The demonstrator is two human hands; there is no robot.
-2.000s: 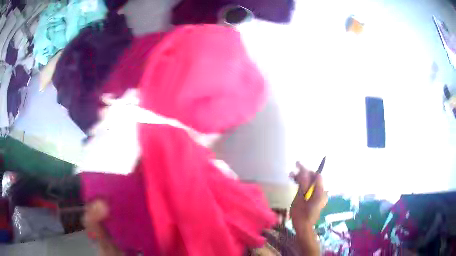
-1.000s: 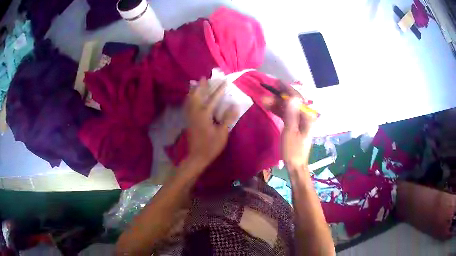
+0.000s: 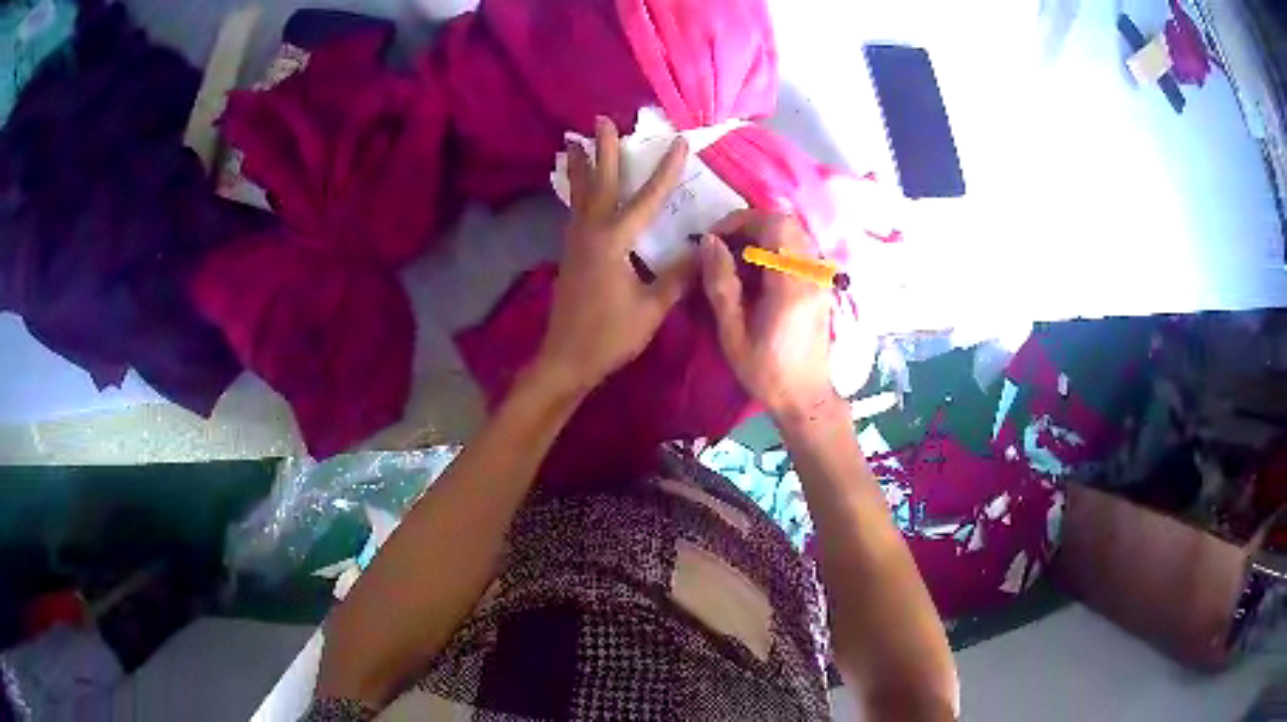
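A white paper label point(image 3: 682, 200) with handwritten marks lies on the magenta bundle point(image 3: 678, 346), which is gathered at a white tie just beyond the label. My left hand point(image 3: 610, 275) lies spread over the label's left part, fingers apart, pressing it down. My right hand point(image 3: 774, 313) grips a marker pen point(image 3: 790, 265) with a yellow-orange barrel. Its dark tip is at the label's right part, close to the written marks. A small dark spot shows beside my left hand; I cannot tell what it is. The label's lower edge is partly hidden by my hands.
Another magenta bundle point(image 3: 332, 240) and a dark purple heap point(image 3: 99, 212) lie to the left, near a cream strip point(image 3: 223, 88). A mobile phone point(image 3: 915, 121) lies at the right. Below the table edge are scraps point(image 3: 974, 487), clear plastic point(image 3: 332, 515) and a brown box point(image 3: 1160, 576).
The pen tip has come down to the label, with my right hand closer to my left. Written marks now show on the label. The view has shifted, so the flask is out of sight.
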